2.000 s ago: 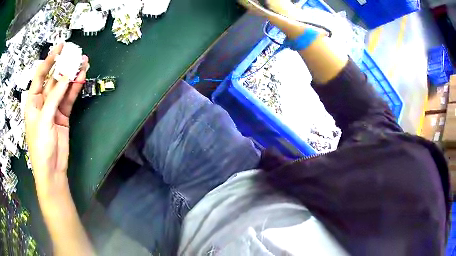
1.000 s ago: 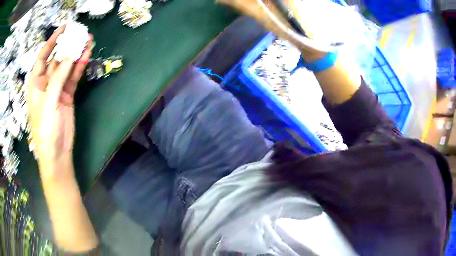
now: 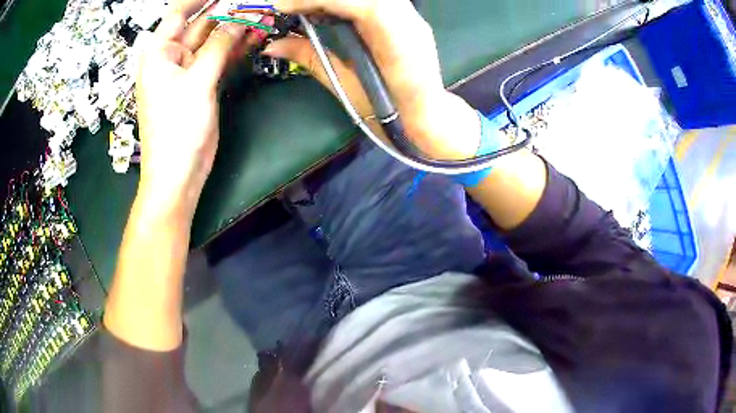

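Observation:
My right hand [image 3: 403, 64], with a blue wrist band, holds the dark soldering iron [image 3: 363, 73] near the top edge; its tip is hidden by the fingers. My left hand [image 3: 181, 89] is at the top left, its fingers meeting the right hand's. What the left fingers hold is cut off or hidden at the frame's top. Green, blue and red lead wires [image 3: 242, 20] show between the hands. A small circuit board [image 3: 278, 66] with yellow and dark parts is just below them, over the green mat [image 3: 258, 121].
White plastic housings [image 3: 81, 73] are piled at the upper left. Rows of boards [image 3: 40, 282] with wires lie at the lower left. A blue tote [image 3: 682, 218] with a whitish liner is at the right, another blue bin [image 3: 694, 64] behind it. The iron's cord [image 3: 343, 97] loops over my right wrist.
My right hand has come left with the iron to meet my left hand. My left hand and the board appear further right and higher. The white housing seen in the left hand is no longer clearly visible.

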